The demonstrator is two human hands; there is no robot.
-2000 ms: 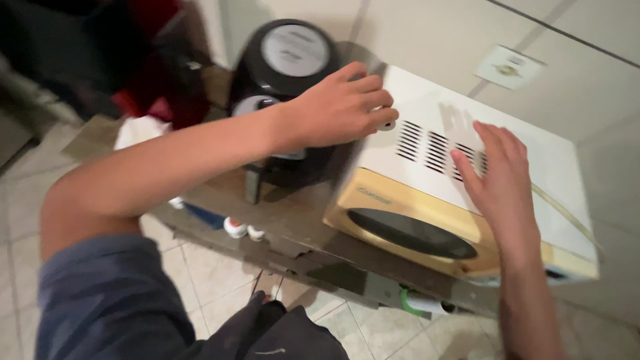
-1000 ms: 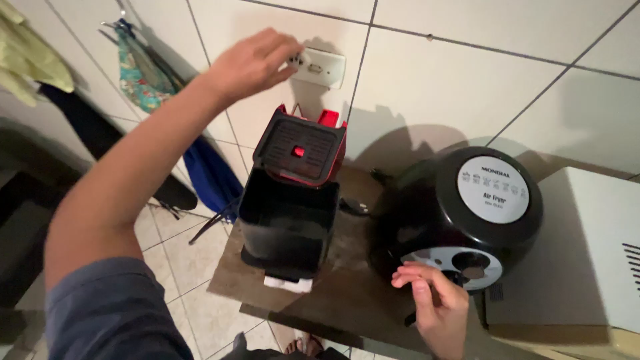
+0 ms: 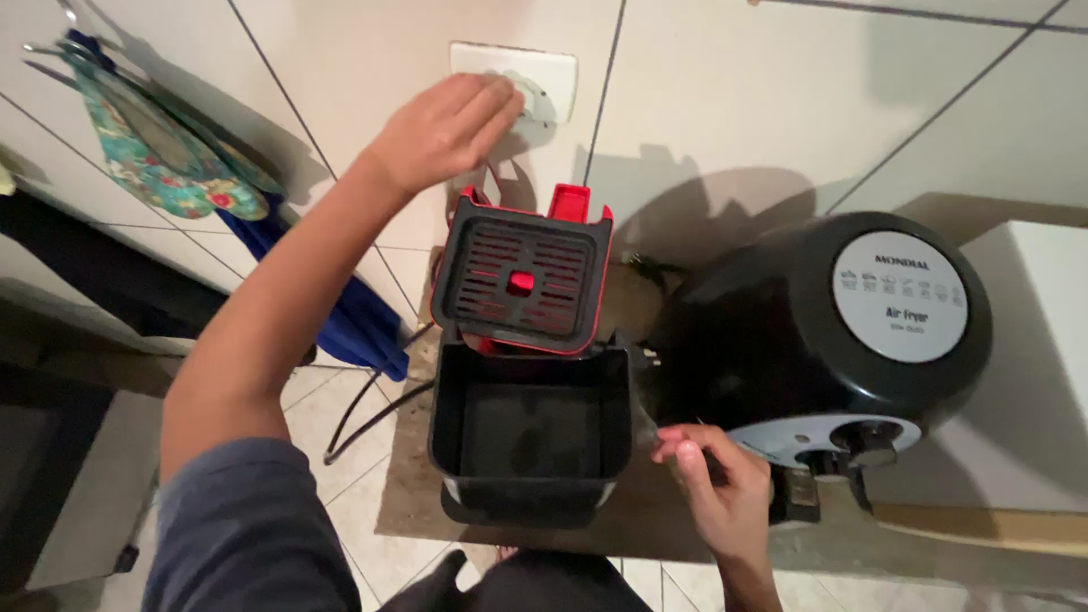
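My left hand [image 3: 455, 127] is at the white wall outlet plate [image 3: 557, 81], its fingers covering part of the socket; whether they grip a plug is hidden. Below it stands a black coffee maker or similar appliance with a slotted tray [image 3: 521, 282], a red-edged upper part and an open black bin [image 3: 531, 433]. Near the bin's right side, my right hand [image 3: 718, 480] has its fingertips close together; something small between them cannot be made out. Just right of that hand sits a black Mondial air fryer [image 3: 765, 340] with a round light label and dials.
A wooden shelf [image 3: 646, 518] carries the appliances. A black cable [image 3: 365, 425] loops off its left side. To the right is a white microwave oven [image 3: 1037, 340]. A floral cloth [image 3: 170, 153] and a blue cloth [image 3: 353, 323] hang at the left.
The view has swung left from the microwave oven to the appliance with the bin. My left hand has gone from above the microwave oven to the wall outlet.
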